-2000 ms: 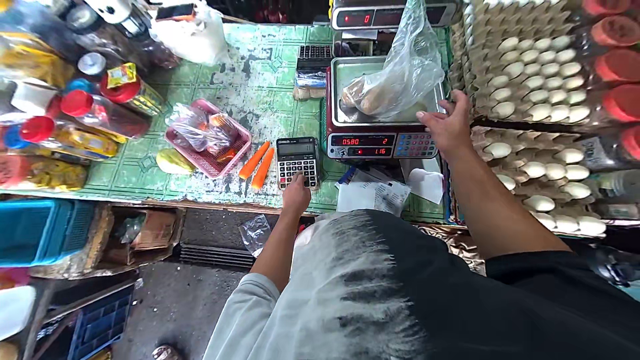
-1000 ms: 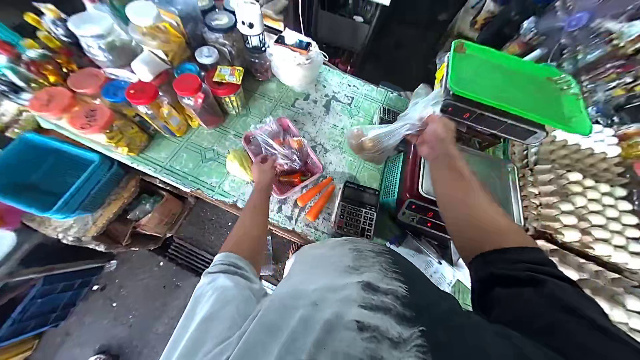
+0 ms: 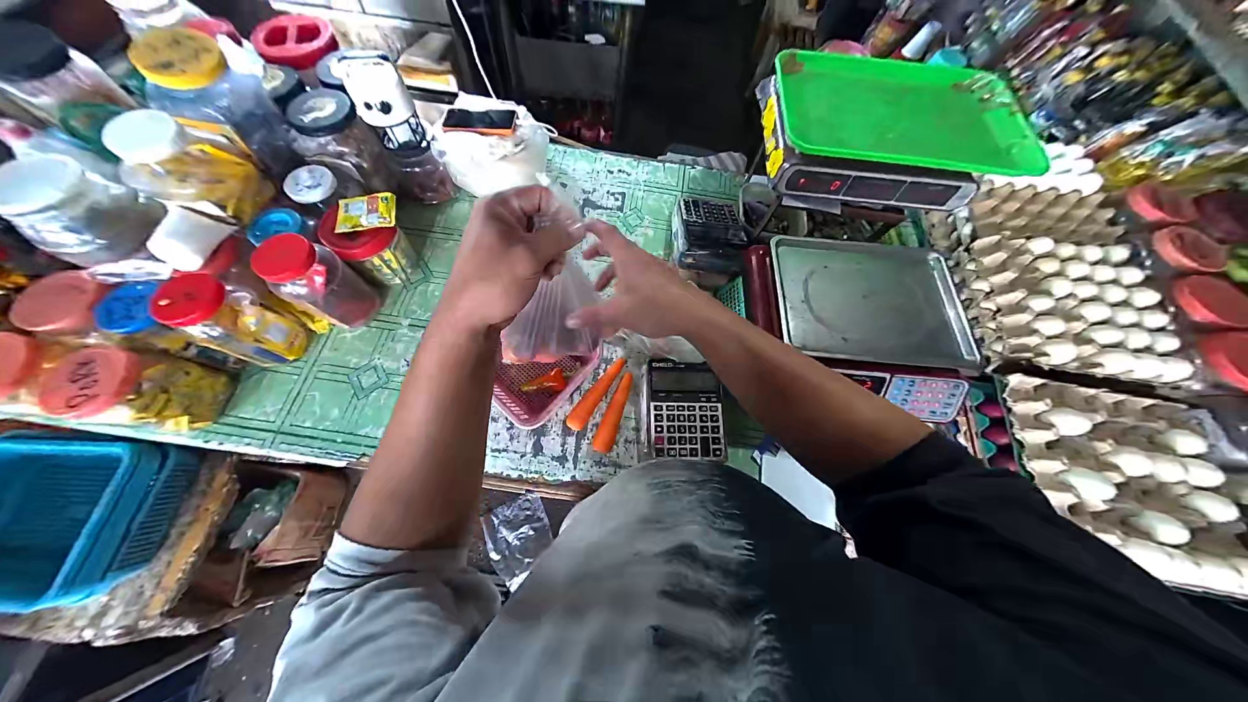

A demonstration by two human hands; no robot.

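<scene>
My left hand [image 3: 512, 255] is raised over the counter, closed on the gathered neck of a clear plastic bag [image 3: 556, 317], which hangs over a pink plastic basket [image 3: 531, 414]. My right hand [image 3: 639, 283] is just right of the bag's neck, fingers apart and curved; whether it touches the plastic is unclear. In the basket lies a small orange-red item [image 3: 544, 382], perhaps a chili pepper. Two carrots [image 3: 597, 395] lie beside the basket, left of a desk calculator [image 3: 685, 411]. The bag's contents are mostly hidden.
A digital scale with a steel pan [image 3: 876, 297] stands right of my right forearm; behind it is another scale with a green tray [image 3: 907, 112]. Egg trays [image 3: 1072, 307] line the right side. Lidded jars [image 3: 283, 258] crowd the left. Blue plastic baskets [image 3: 73, 517] stand at lower left.
My left hand has gone from the calculator to the basket, then up to the bag's neck. My right hand, which held a bag beside the scale, has moved left. A bag formerly in the basket no longer lies there.
</scene>
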